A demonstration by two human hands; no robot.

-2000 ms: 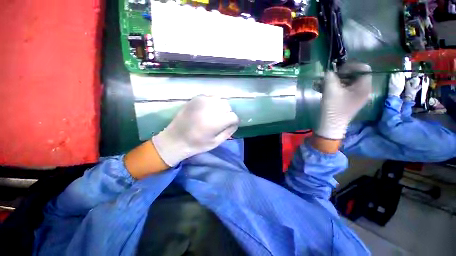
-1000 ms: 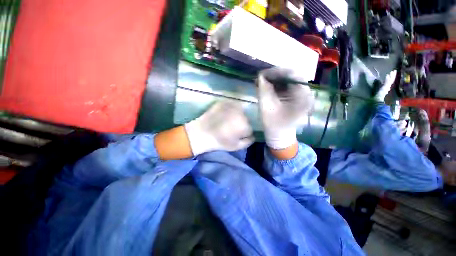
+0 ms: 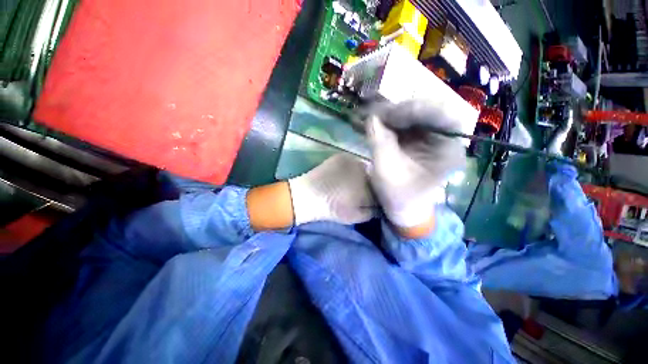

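Note:
The green circuit board [image 3: 321, 67] lies at the top centre, with a white heatsink block [image 3: 430, 91], yellow blocks and copper-red coils on it. My right hand [image 3: 416, 160], gloved in white and blurred, is closed around a dark tool [image 3: 380, 117] at the board's near edge. A thin dark cord runs from it to the right. The tool's tip is too blurred to make out. My left hand [image 3: 335, 190], also gloved, is a loose fist at the bench's front edge, beside my right hand. Its fingertips are hidden, so I cannot see whether it holds anything.
A red pad [image 3: 167, 82] lies left of the board, with green strands [image 3: 35, 43] beyond it. A black electric screwdriver [image 3: 503, 142] lies right of the board, bit towards me. Another person's blue sleeve [image 3: 568, 220] reaches in at the right, near another board [image 3: 558, 85].
My right hand has moved left with the dark tool, from right of the board to its near edge. The view has turned, so board and pad appear tilted and farther right.

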